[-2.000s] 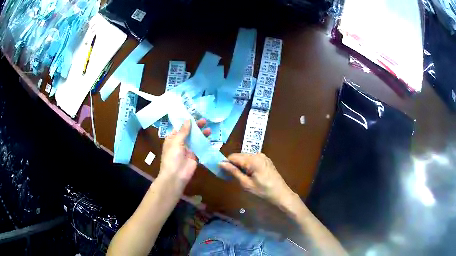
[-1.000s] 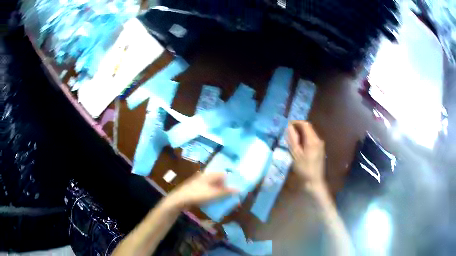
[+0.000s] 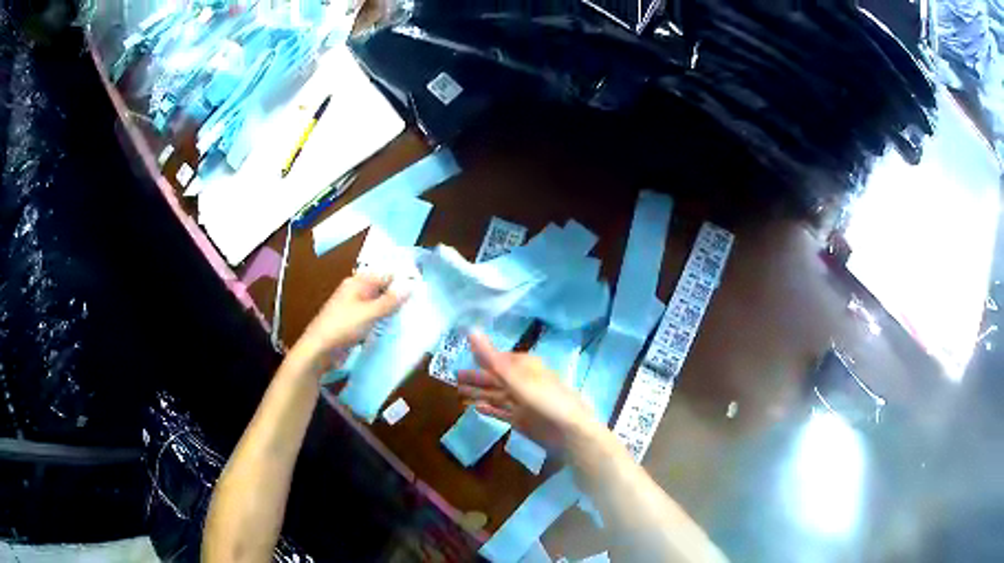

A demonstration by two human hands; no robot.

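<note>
Pale blue label backing strips (image 3: 633, 297) lie loosely crossed over the brown tabletop. A long strip of white barcode stickers (image 3: 688, 297) lies at their right side. My left hand (image 3: 350, 319), bare, has its fingers closed on a pale, blurred strip at the left of the heap. My right hand (image 3: 517, 390), bare, is over the lower middle of the heap with fingers apart, and nothing shows in it. A small white label (image 3: 395, 411) lies near the table edge.
White paper sheets (image 3: 248, 214) with a yellow pencil (image 3: 305, 136) lie at left, beside heaped blue liner (image 3: 237, 83). Glossy black bagged garments (image 3: 705, 99) are piled at the far side. A white stack of empty poly bags (image 3: 925, 242) is at right. The table's pinkish edge (image 3: 226, 275) curves along the left.
The view has shifted, so the table contents sit lower and further right. My left hand has moved left with a strip. My right hand has come away from the sticker strip. More strips lie near the front edge.
</note>
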